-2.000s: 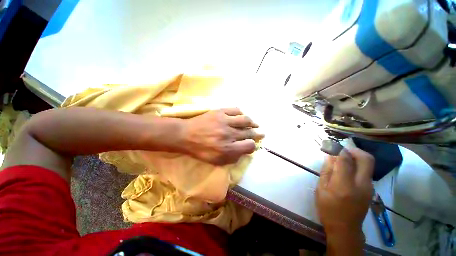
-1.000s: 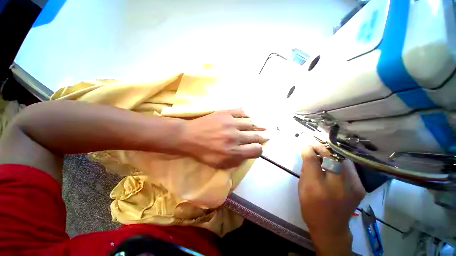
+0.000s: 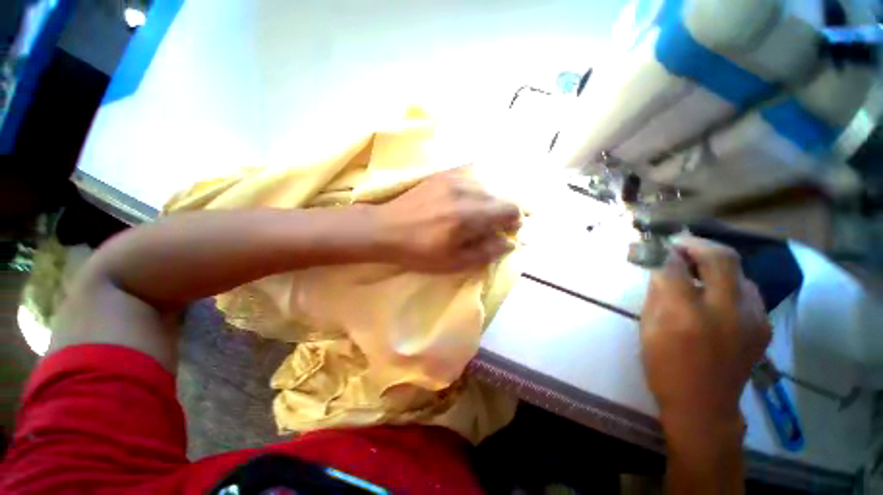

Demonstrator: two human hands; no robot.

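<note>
The yellow garment (image 3: 387,319) lies bunched over the table's front edge and hangs into my lap. My left hand (image 3: 450,222) lies on it with curled fingers, gripping a fold near the glare beside the needle area. My right hand (image 3: 705,319) is right of the needle area, wearing a wide silvery ring; its fingers are bent, and whether they hold anything is unclear. The sewing machine head (image 3: 678,97) is blurred at the upper right. The presser foot area (image 3: 610,193) is partly lost in glare.
Blue-handled snips (image 3: 779,411) lie right of my right hand. A flat black object (image 3: 765,266) is behind that hand. A ruler strip (image 3: 542,387) runs along the front table edge. A dark thin slot (image 3: 581,295) crosses the white table.
The view has shifted. My left fingers have curled from lying flatter on the cloth. My right hand reached in under the machine head, then drew back to the right.
</note>
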